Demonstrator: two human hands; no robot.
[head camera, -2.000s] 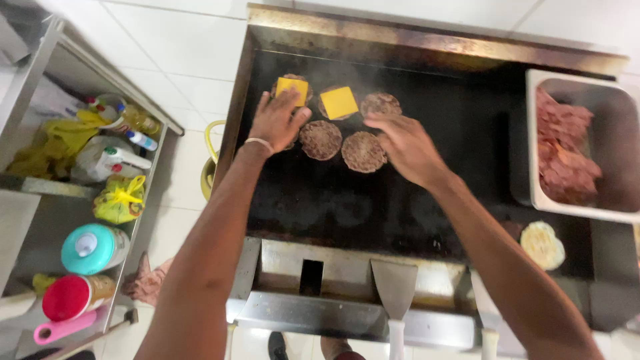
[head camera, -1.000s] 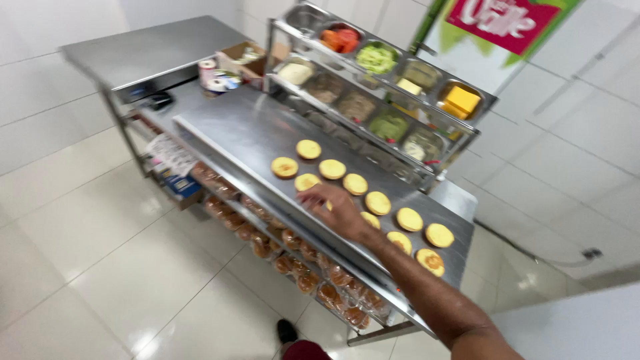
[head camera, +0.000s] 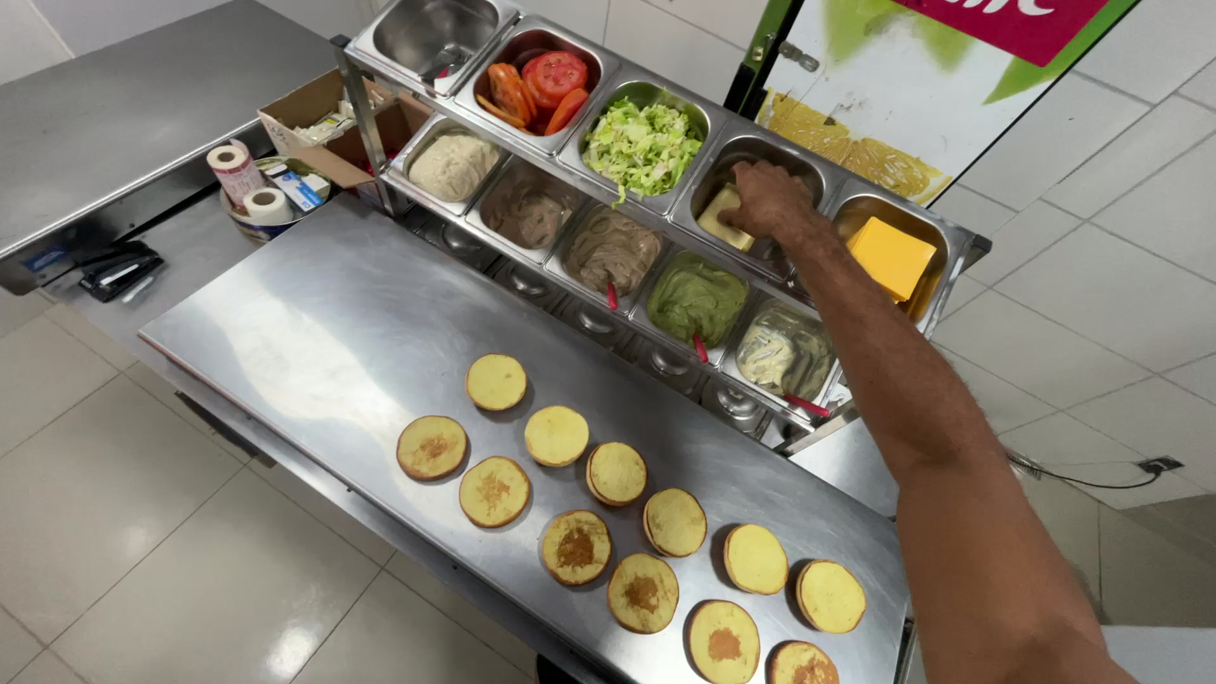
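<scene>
My right hand (head camera: 771, 201) reaches into a steel pan on the upper rack, its fingers on a stack of pale cheese slices (head camera: 726, 217); whether it grips a slice cannot be told. To its right is a pan of orange cheese slices (head camera: 891, 256); to its left are shredded lettuce (head camera: 644, 147) and tomato slices (head camera: 554, 80). Below the hand sit pans of green sauce (head camera: 698, 299) and a creamy white spread (head camera: 768, 353). Several halved burger buns (head camera: 674, 522) lie cut side up on the steel worktop (head camera: 313, 313). My left hand is out of view.
Left of the rack stand a cardboard box (head camera: 323, 119) and a tub with label rolls (head camera: 266, 207). A black stapler (head camera: 119, 271) lies on the side table. Red spoon handles (head camera: 807, 407) stick out from the lower pans. A wall socket with a cable (head camera: 1159, 465) is at the right.
The view has turned from the griddle with patties to the bun worktop. One second ago my right hand was over the buns; now it is up in the pale cheese pan.
</scene>
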